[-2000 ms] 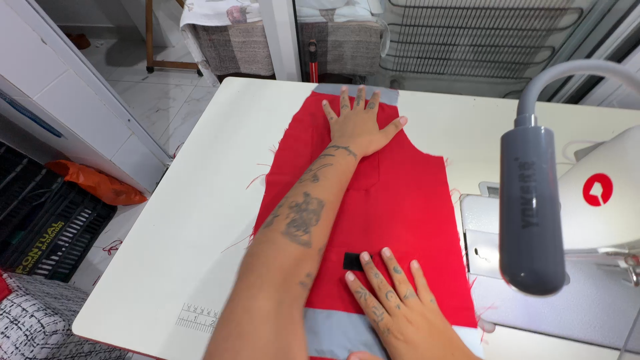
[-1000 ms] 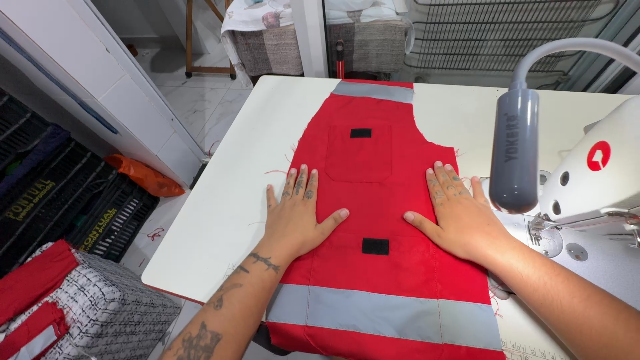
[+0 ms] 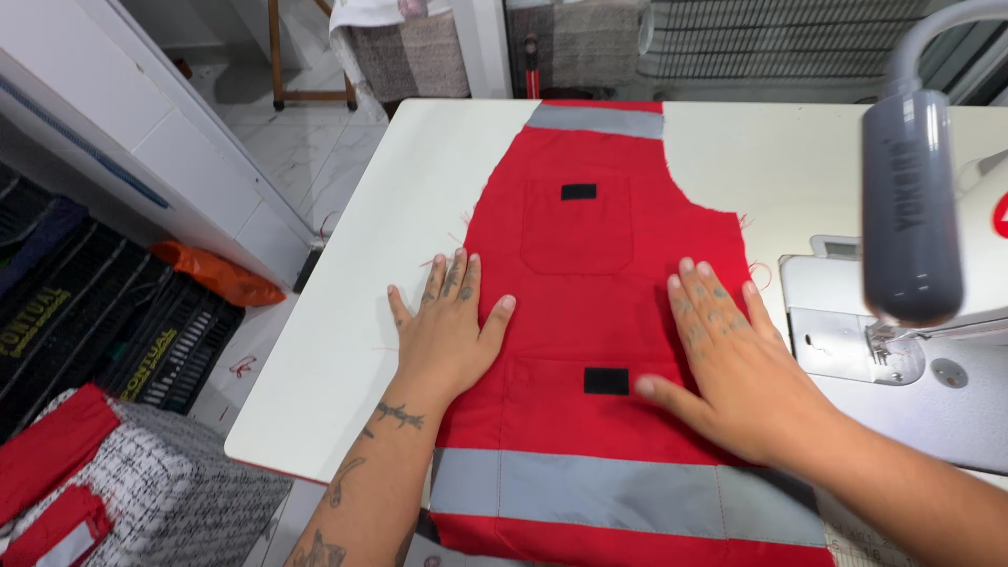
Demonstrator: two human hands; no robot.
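Observation:
A red fabric garment panel (image 3: 583,315) lies flat on the white sewing table, with a grey reflective strip (image 3: 614,492) near its lower end and another (image 3: 594,120) at its top. Two pockets are on it, each with a black hook-and-loop patch, one upper (image 3: 579,191) and one lower (image 3: 606,381). My left hand (image 3: 447,327) rests spread at the panel's left edge, partly on the table. Over the right side of the panel is my right hand (image 3: 728,358), fingers extended and thumb near the lower patch. Neither hand grasps anything.
A sewing machine's needle area (image 3: 882,346) is to the right, under a grey lamp head (image 3: 912,209). Black crates (image 3: 169,354) and an orange bag (image 3: 216,273) sit on the floor at left. Red fabric pieces (image 3: 59,449) lie on a patterned cover at lower left.
Two seconds ago my left hand was at the panel's top and my right covered part of the lower pocket. Both moved to the panel's sides, uncovering the upper patch and top strip.

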